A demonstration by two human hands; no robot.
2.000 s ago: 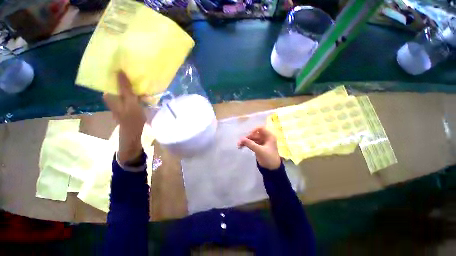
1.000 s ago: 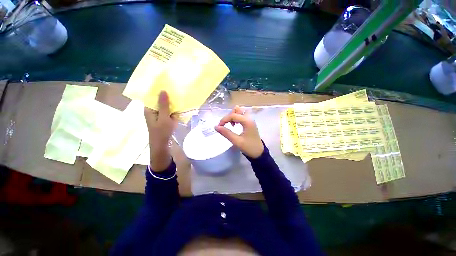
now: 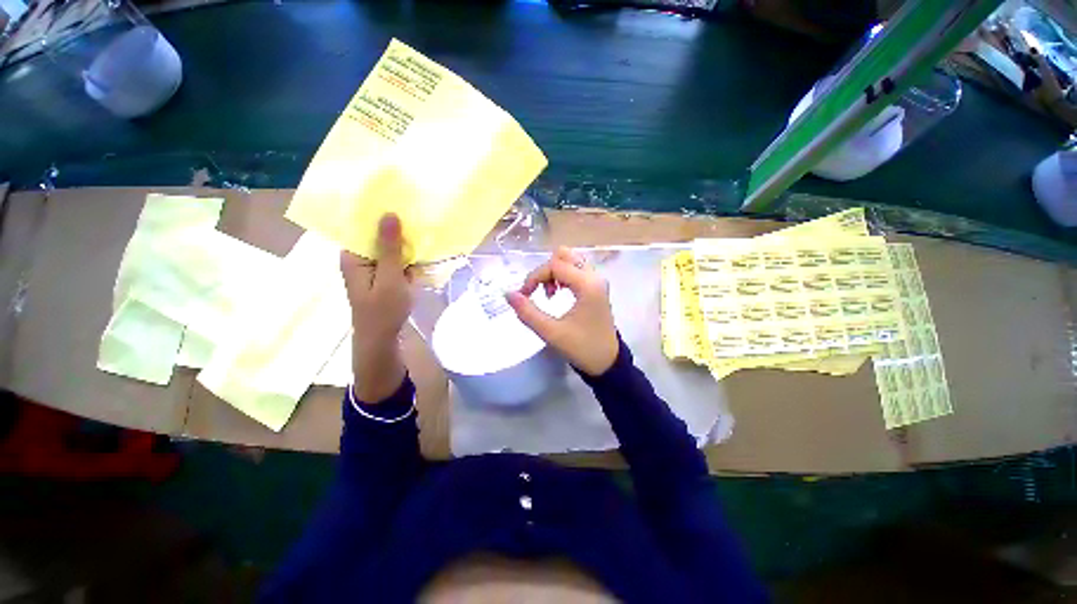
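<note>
My left hand [image 3: 380,295] holds a yellow label sheet [image 3: 437,159] by its lower edge, with a few rows of dark print at the sheet's upper left. Under and beside it a housing [image 3: 502,366] lies tilted on the whitish mat [image 3: 661,389], its white end towards me and its clear part partly hidden by the sheet. My right hand [image 3: 569,309] has thumb and forefinger pinched at the white face, at the edge of a small pale printed label [image 3: 494,295]. The fingertips touch or nearly touch the label.
A stack of printed yellow label sheets [image 3: 797,301] lies right, with a narrow strip [image 3: 915,366] beside it. Blank backing sheets [image 3: 266,336] lie left on the cardboard [image 3: 59,307]. Beyond, a green conveyor [image 3: 295,83] carries housings; a slanted green post [image 3: 862,106] stands right.
Compared with two seconds ago, my right hand has moved left to the white face, where a label now shows. Over the last second my hands barely moved; the right-hand belt housing shifted right.
</note>
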